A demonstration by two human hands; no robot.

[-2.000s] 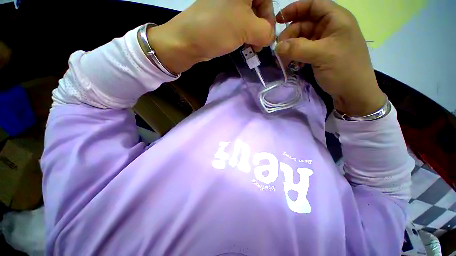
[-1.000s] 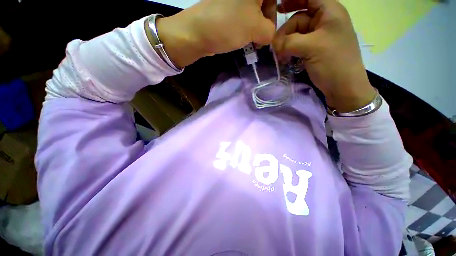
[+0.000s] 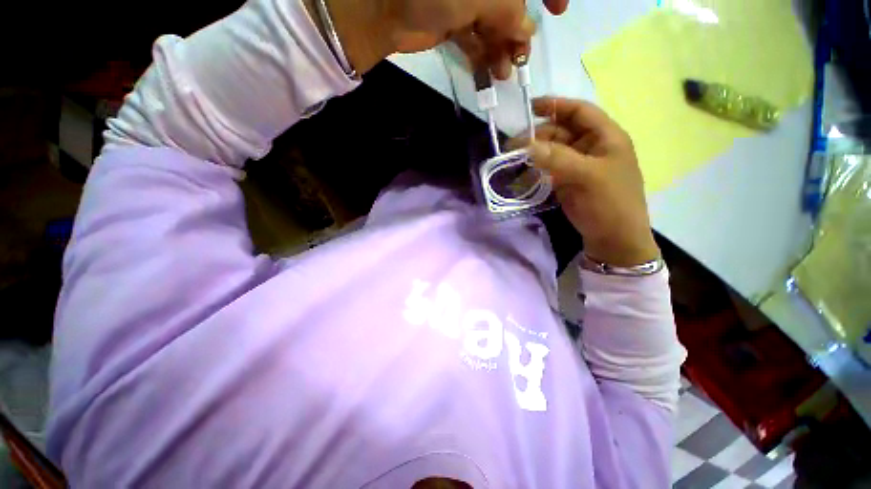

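A coiled white cable (image 3: 517,183) lies in a clear plastic tray (image 3: 467,91) held over my lap. Its USB-A plug end and its smaller connector end point up toward the top of the view. My left hand (image 3: 420,27), cut off by the top edge, grips the tray's upper part near the two connectors. My right hand (image 3: 594,172) pinches the tray's right side beside the coil, thumb toward me. Part of the tray's outline is hard to see against the dark background.
A yellow sheet (image 3: 659,124) lies on the white table (image 3: 711,234), with a patterned yellow-green stick (image 3: 733,104) on it. A blue edge (image 3: 817,158) and shiny plastic bags with yellow contents (image 3: 840,253) are at the right. The dark table edge curves beside my right forearm.
The view has shifted toward the right, showing more table. My right hand has moved down from the tray's top to beside the coil. My left hand stays at the upper end.
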